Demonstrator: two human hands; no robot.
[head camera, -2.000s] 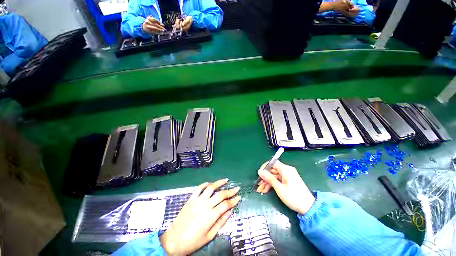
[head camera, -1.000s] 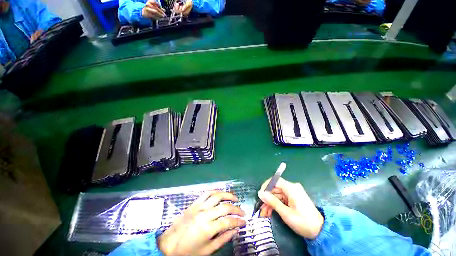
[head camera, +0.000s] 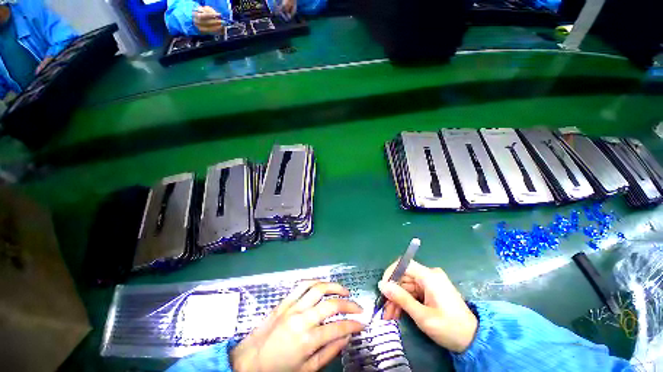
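Observation:
My right hand (head camera: 436, 305) holds silver tweezers (head camera: 404, 263) like a pen, tips down at the top of a fanned row of phone frames (head camera: 376, 349) with dark ends and pale edges. My left hand (head camera: 298, 328) lies palm down with its fingertips at the left side of the row's top end, touching or just over it. The row's lower end is cut off by the picture's edge. A clear adhesive sheet (head camera: 138, 320) with rows of dark marks and a white label (head camera: 209, 317) lies partly under my left hand. Any piece at the tweezer tips is too small to tell.
Stacked phone frames stand at left (head camera: 224, 200) and right (head camera: 471, 168). Blue small parts (head camera: 534, 240), a black-handled tool (head camera: 592, 280) and a crumpled clear bag (head camera: 643, 283) lie at right. A cardboard box (head camera: 36, 283) is at left. People in blue work opposite at black trays (head camera: 182, 49).
My right hand and tweezers have come down from the sheet's right end to the top of the fanned row. My left fingertips have moved to the row's top end. The view has shifted slightly.

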